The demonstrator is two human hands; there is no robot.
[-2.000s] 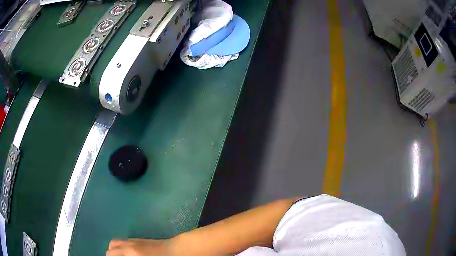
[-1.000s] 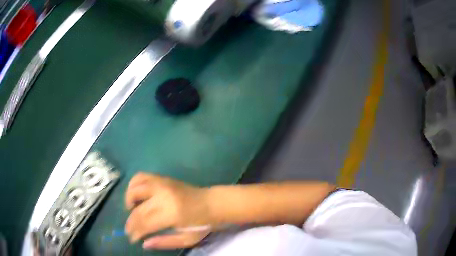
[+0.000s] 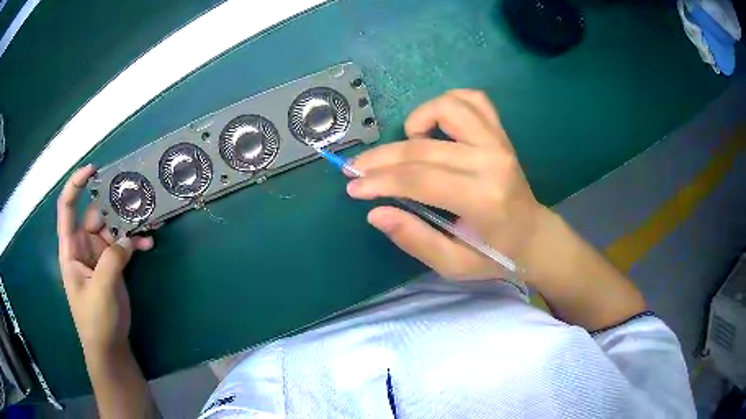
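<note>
A grey four-cavity jig plate (image 3: 222,177) is held over the green surface, tilted up to the right, with ribbed speaker diaphragms (image 3: 249,142) in its circles. Thin lead wires (image 3: 209,214) hang from its near long edge. My left hand (image 3: 98,254) grips the plate's left end, fingers at the far side and thumb at the near corner. My right hand (image 3: 466,184) holds a clear pick tool (image 3: 483,245) with a blue collar like a pen. Its tip is at the near edge of the rightmost diaphragm; whether it touches is hard to tell.
A black round pad (image 3: 543,23) lies on the green surface beyond my right hand. A white and light-blue cloth bundle (image 3: 713,33) is at the top right. A curved silver strip (image 3: 123,98) runs behind the plate. Grey floor with a yellow line lies right.
The view has shifted over the plate. The plate now lies between both hands, and my left hand is clearly seen gripping it. My right hand has brought the tool tip to the rightmost diaphragm.
</note>
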